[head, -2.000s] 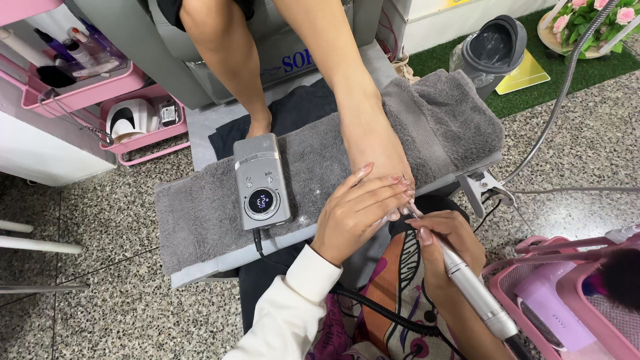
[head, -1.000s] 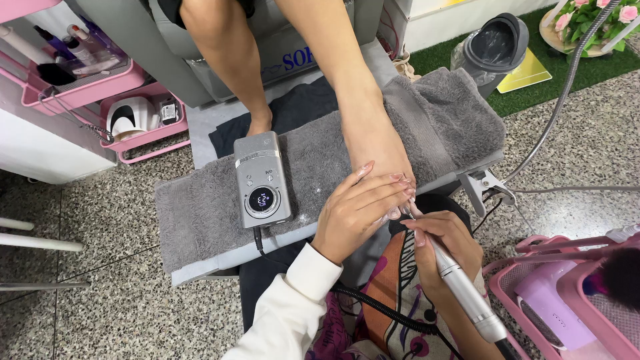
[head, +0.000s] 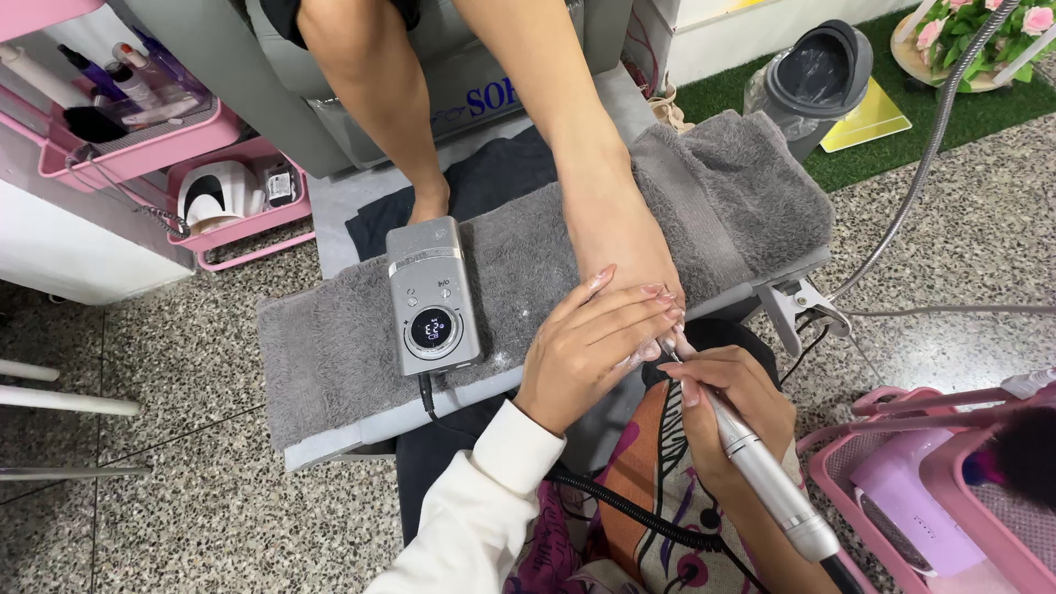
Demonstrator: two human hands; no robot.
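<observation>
A person's bare foot [head: 623, 235] rests on a grey towel [head: 330, 346] laid over a padded footrest. My left hand [head: 594, 351] lies across the front of that foot, its fingers over the toes, which it partly hides. A silver electric nail drill handpiece [head: 763, 470] is in my right hand [head: 730, 404], held like a pen, with its bit at the toes. Whether the bit touches a nail cannot be told. The drill's grey control unit [head: 433, 297], its display lit, lies on the towel left of my left hand. White dust specks the towel beside it.
Pink trolley trays [head: 148, 148] with brushes and bottles stand at the upper left. Another pink cart [head: 916, 495] is at the lower right. A metal clamp [head: 800, 309] with a flexible arm grips the footrest's right end. Behind it stands a grey bin [head: 817, 74]. A coiled black cord [head: 627, 507] crosses my lap.
</observation>
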